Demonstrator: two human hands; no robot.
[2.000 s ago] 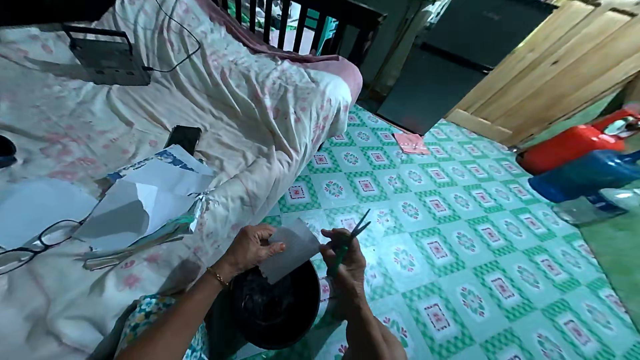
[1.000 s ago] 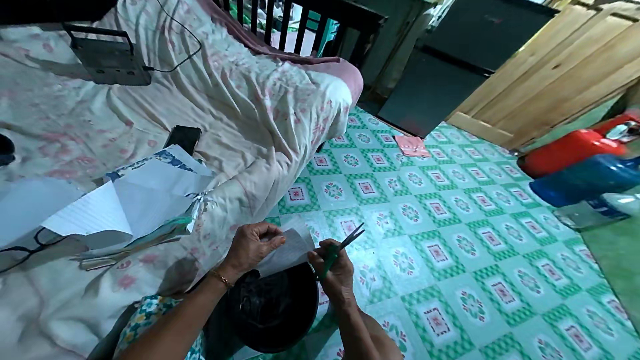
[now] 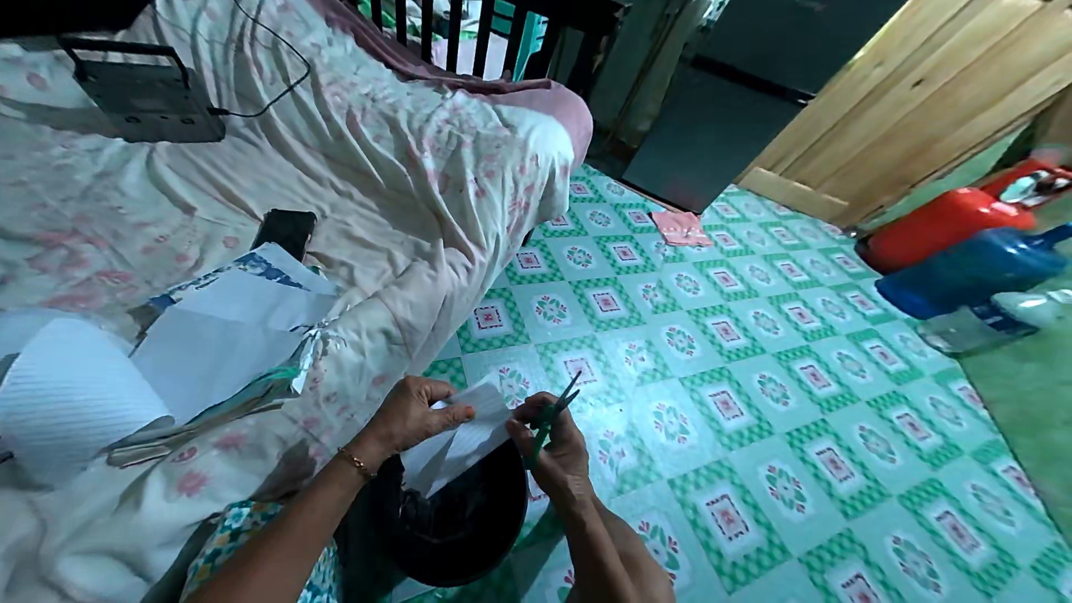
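A piece of white paper (image 3: 461,440) hangs over a dark round bin (image 3: 469,561), with my left hand (image 3: 419,419) shut on its upper left part between thumb and fingers. At the paper's right edge, my right hand (image 3: 553,448) holds green-handled scissors (image 3: 554,419), their blades pointing up and to the right, away from the paper. The fingertips of that hand also touch the paper's edge. Dark crumpled plastic lines the inside of the bin. Left of my hands, on the cloth-covered bed, lies a stack of papers (image 3: 234,327) with a lined sheet (image 3: 75,402) beside it.
A black phone (image 3: 286,232) and a grey radio-like device (image 3: 146,100) with a cord rest on the flowered cloth (image 3: 377,209). Across the patterned floor are a pink packet (image 3: 681,228), a red tank (image 3: 950,226), a blue container (image 3: 971,272) and a clear plastic bottle (image 3: 976,327).
The paper between my hands has changed angle and now hangs lower over the bin. The lined sheet on the bed has shifted left and lower since one second ago.
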